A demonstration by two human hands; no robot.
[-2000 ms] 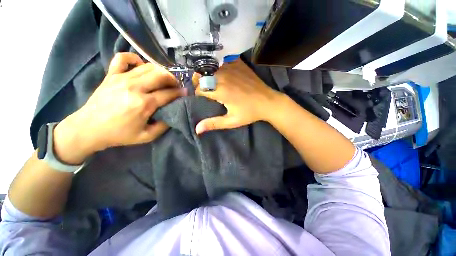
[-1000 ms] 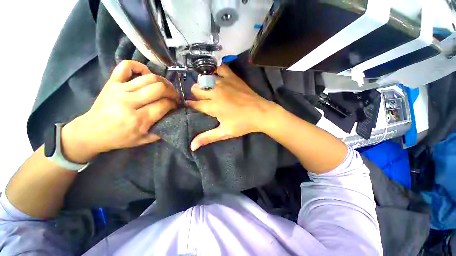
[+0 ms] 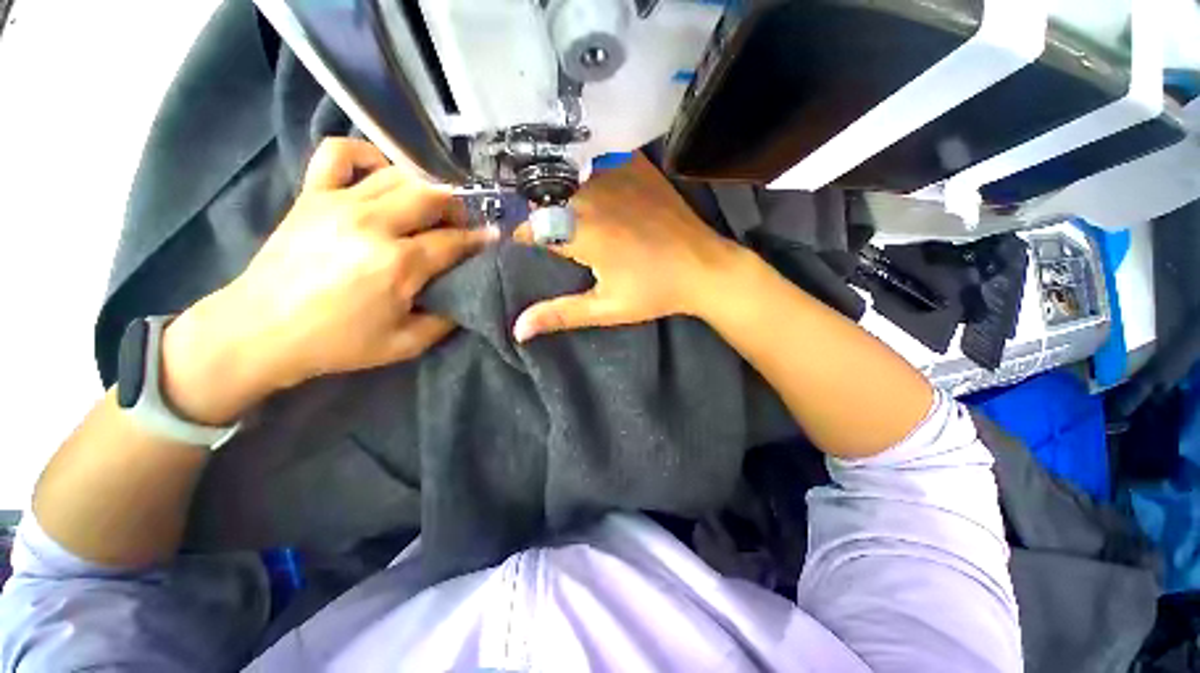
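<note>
The dark grey garment piece (image 3: 619, 434) lies bunched under both hands and hangs over my lap, with a seam line running down its middle. My left hand (image 3: 349, 270) wears a wristband and grips the cloth, its fingertips at the left of the presser foot (image 3: 484, 204). My right hand (image 3: 638, 250) lies spread on the cloth with the thumb apart, pressing it; its fingertips are partly hidden behind the tension dial (image 3: 548, 184). The sewing machine head (image 3: 494, 66) stands above the fingertips. The needle tip is too small to tell.
A dark box-like part with white bands (image 3: 842, 92) juts in at upper right. Small cut parts (image 3: 921, 296) with a slim black tool lie right of the machine. A tray of small parts (image 3: 1063, 283) is at the right table edge. Blue cloth (image 3: 1053, 427) lies below it.
Compared with one second ago, both hands and the cloth between them have moved up, closer to the presser foot. Both hands remain on the cloth.
</note>
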